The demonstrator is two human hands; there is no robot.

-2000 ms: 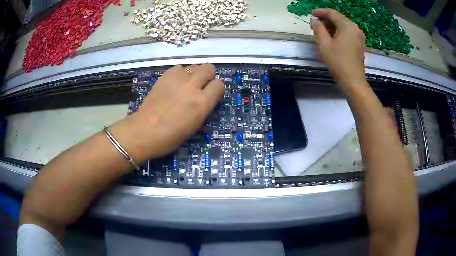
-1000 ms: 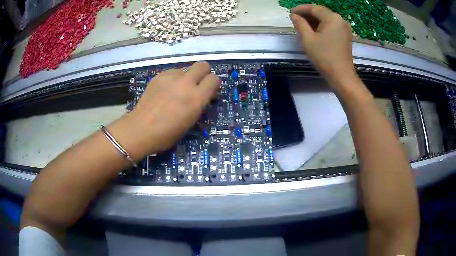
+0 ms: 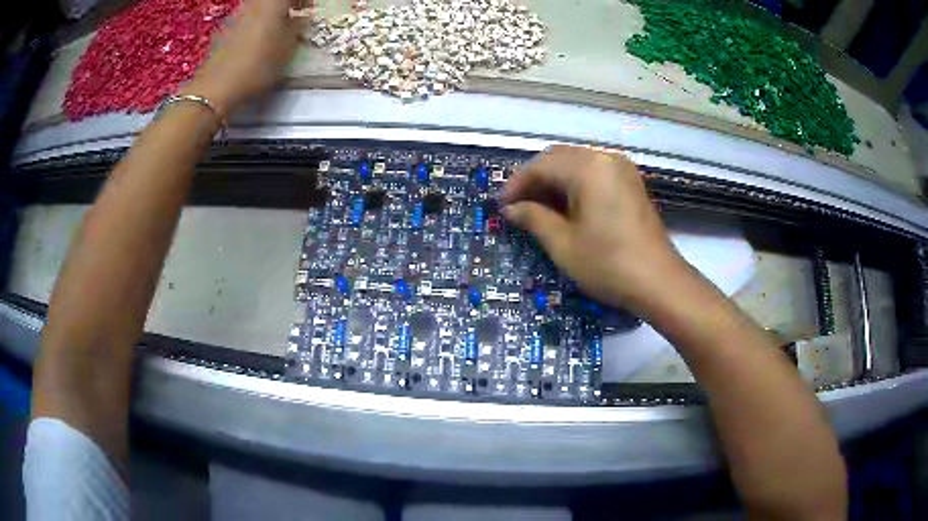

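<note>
The dark circuit board panel (image 3: 438, 275) lies between the conveyor rails, crowded with tiny parts. My right hand (image 3: 585, 219) is over its upper right part, thumb and forefinger close together by a small red component (image 3: 495, 223); whether they hold a part cannot be told. My left hand (image 3: 254, 46) is blurred between the heap of red components (image 3: 132, 61) and the heap of white components (image 3: 427, 46), its fingers at the top edge; its grip cannot be told. The heap of green components (image 3: 753, 71) lies at upper right.
The far rail (image 3: 407, 112) and near rail (image 3: 407, 407) run across the view. A white sheet (image 3: 702, 254) lies below rail level, partly behind my right arm. A ribbed dark rod (image 3: 823, 290) and a silver bar (image 3: 864, 315) stand at right.
My left hand has left the panel and moved up to the heaps. My right hand has come down from near the green heap to the panel. The camera view has shifted slightly.
</note>
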